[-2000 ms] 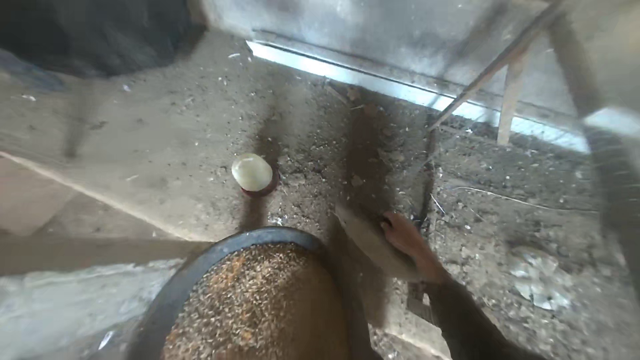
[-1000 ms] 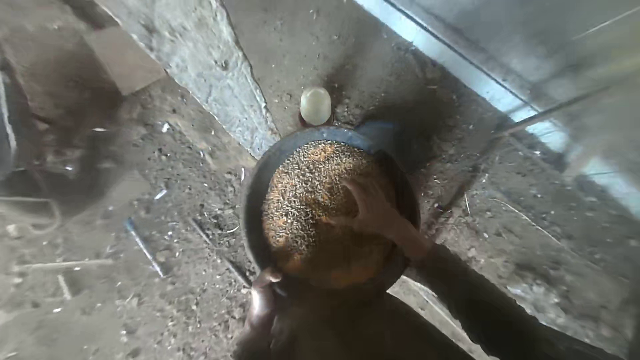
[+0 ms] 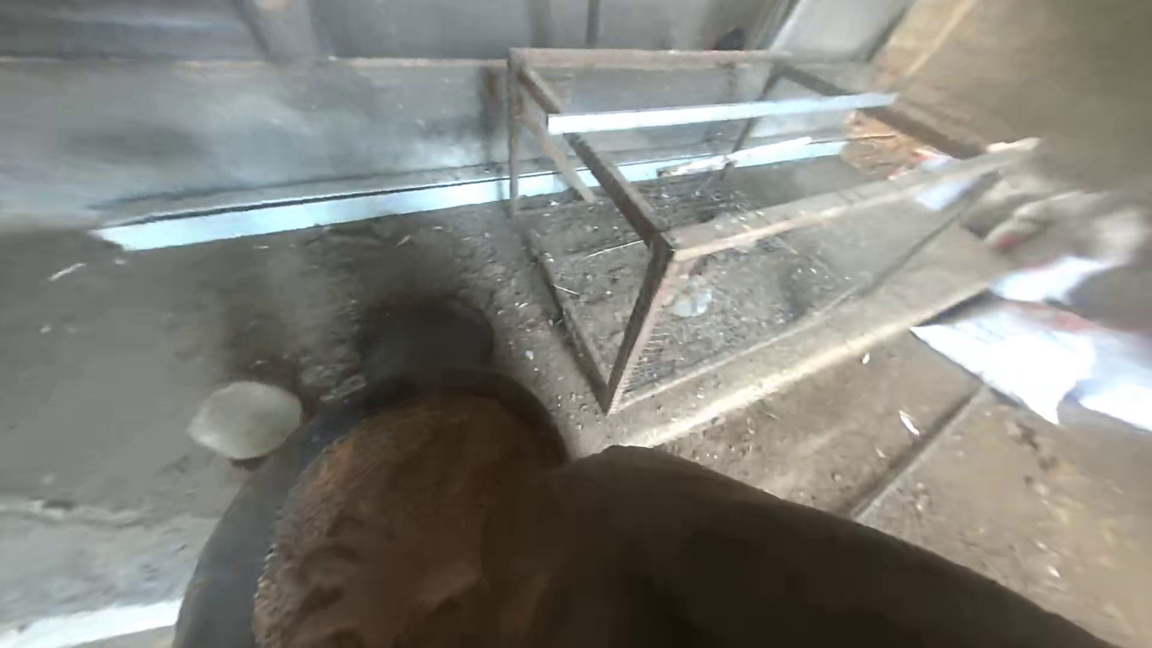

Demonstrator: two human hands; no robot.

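Observation:
A dark round basin (image 3: 220, 567) stands at the lower left, with brownish grain or feed (image 3: 360, 531) in it, part of it in deep shadow. Beside its rim, on the left, is a pale round lid or bowl (image 3: 245, 420) on the dirt floor. A large dark clothed shape (image 3: 765, 549), a sleeve or a trouser leg, crosses from the lower right to the basin. Neither my left hand nor my right hand can be made out; the lower part of the basin is cut off by the frame edge.
A rusty metal frame with wire mesh (image 3: 661, 243) stands on the floor right of centre. Behind it runs a metal sheet wall (image 3: 387, 117) with a light strip (image 3: 315, 216) at its foot. White and red sacks or bags (image 3: 1017, 351), blurred, lie at the right.
One second ago my right hand was in the grain and my left hand at the basin's rim; now neither can be seen. The view has swung widely towards the metal frame.

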